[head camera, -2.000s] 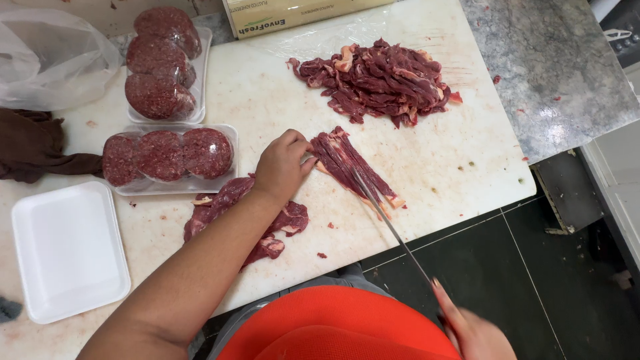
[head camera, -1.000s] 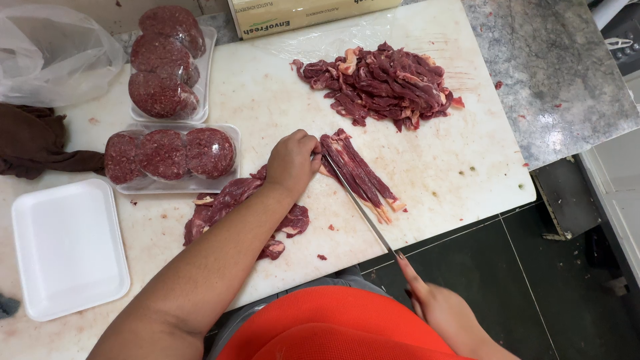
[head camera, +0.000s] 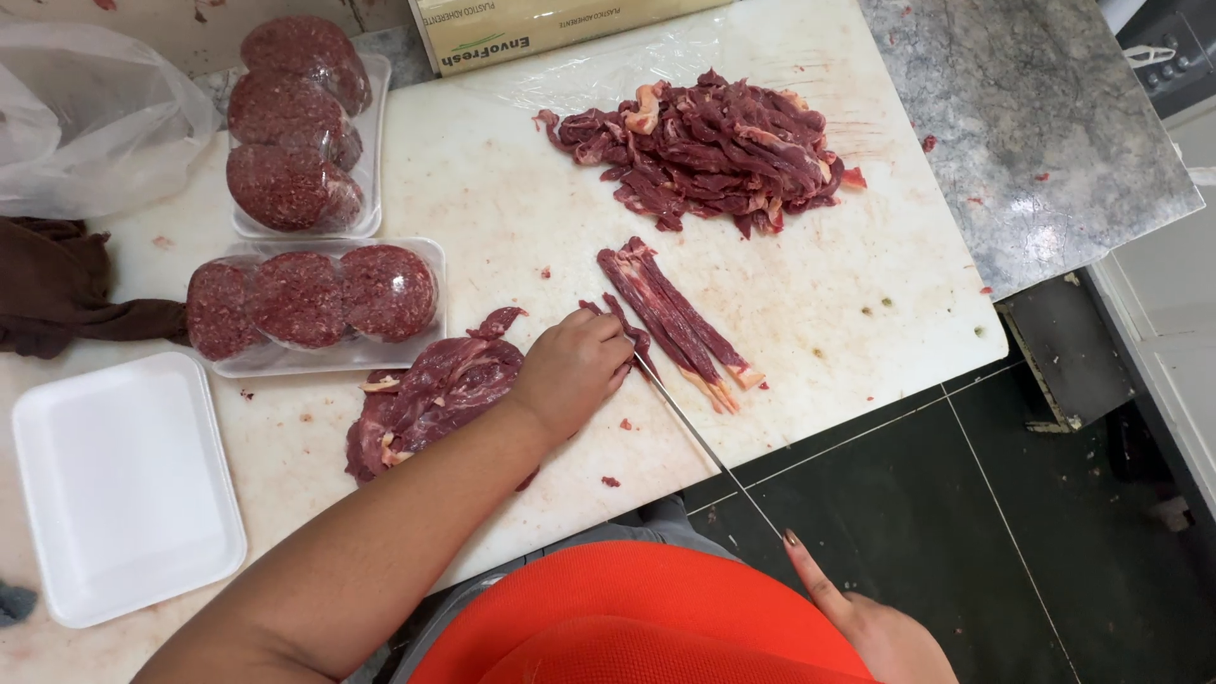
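My left hand (head camera: 575, 370) presses with curled fingers on a small piece of raw red meat (head camera: 627, 328) on the white cutting board (head camera: 484, 180). My right hand (head camera: 869, 608) holds a long thin-bladed knife (head camera: 708, 446), its index finger along the back and the handle mostly hidden in the palm. The blade's far end lies against the meat at my left fingertips. Just right of it rest several long cut meat strips (head camera: 674, 318) with pale fatty ends. A larger piece of raw meat (head camera: 446, 389) lies partly under my left wrist. Farther back sits a pile of sliced meat (head camera: 722, 152).
Two wrapped foam trays of ground meat (head camera: 313, 299) (head camera: 294, 123) stand at the left, near a white foam tray (head camera: 128, 484), a brown cloth (head camera: 57, 285) and a plastic bag (head camera: 85, 114). A cling film box (head camera: 560, 24) is at the back. Grey stone counter (head camera: 1016, 142) extends right.
The knife and my left hand were at the long strips; both are now left of them, at a small piece. The strips lie free of my hand.
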